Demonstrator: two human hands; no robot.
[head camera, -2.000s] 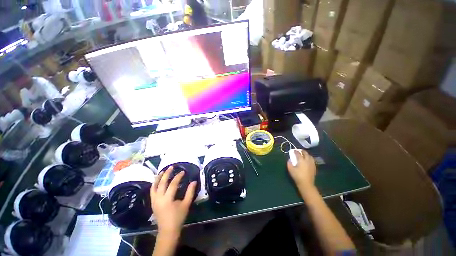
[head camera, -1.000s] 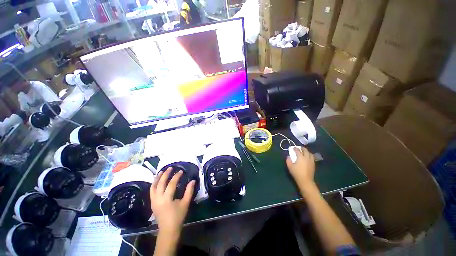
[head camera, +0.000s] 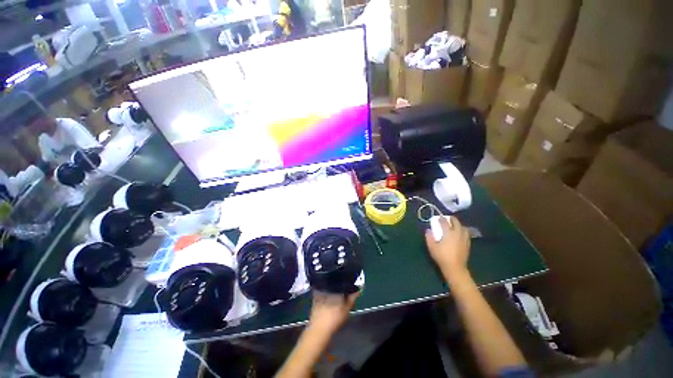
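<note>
Three white-and-black dome cameras stand in a row at the bench's front edge: a left one (head camera: 199, 295), a middle one (head camera: 268, 267) and a right one (head camera: 331, 258). My left hand (head camera: 331, 306) is at the lower front of the right camera, its fingertips hidden beneath the black ball; whether it grips is not clear. My right hand (head camera: 448, 246) is closed over the white mouse (head camera: 437, 228). The monitor (head camera: 254, 111) shows split camera views, one mostly white, beside a pink-blue desktop.
Behind the mouse are a yellow tape roll (head camera: 385, 206), a label printer (head camera: 432, 140) and its white label strip (head camera: 451, 190). More cameras (head camera: 99, 263) line the left, beside a printed sheet (head camera: 145, 347). A big open carton (head camera: 583, 258) stands right; stacked cartons (head camera: 516, 111) stand behind.
My left hand has left the middle camera and moved right to the underside of the right camera. The monitor's upper right view has turned from dark red-brown to white. My right hand stays on the mouse.
</note>
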